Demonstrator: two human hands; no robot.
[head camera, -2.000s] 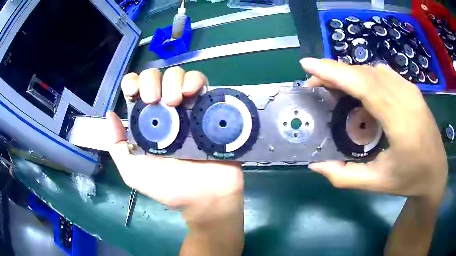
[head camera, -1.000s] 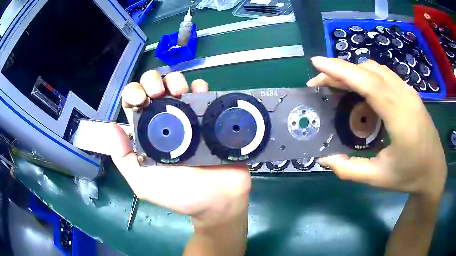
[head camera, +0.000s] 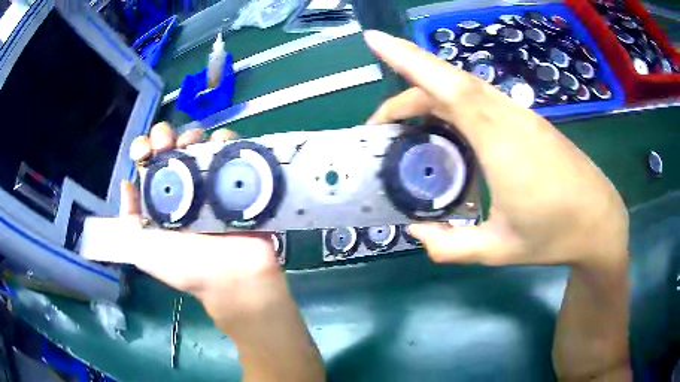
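A flat grey metal fixture plate (head camera: 309, 205) is held up in front of me in both hands. Three black-rimmed discs sit on it: two at the left (head camera: 238, 183) and one at the right end (head camera: 428, 171). The third seat (head camera: 332, 177) from the left shows bare metal with a centre hole. My left hand (head camera: 201, 257) grips the plate's left end, fingers over the top edge. My right hand (head camera: 522, 164) holds the right end between thumb and fingers, around the right disc. Parts of both hands' fingers are hidden behind the plate.
Behind are a blue bin (head camera: 608, 108) and a red bin (head camera: 649, 93) of discs, and a small blue box (head camera: 200, 101) with a white bottle (head camera: 217, 61). More discs (head camera: 380, 236) show below the plate. Tweezers (head camera: 176, 332) lie front left, near the machine (head camera: 67, 239).
The view has turned right, so plate and hands appear further left. The plate's right end now looks nearer, and more filled-plate discs show beneath it. Both hands keep hold.
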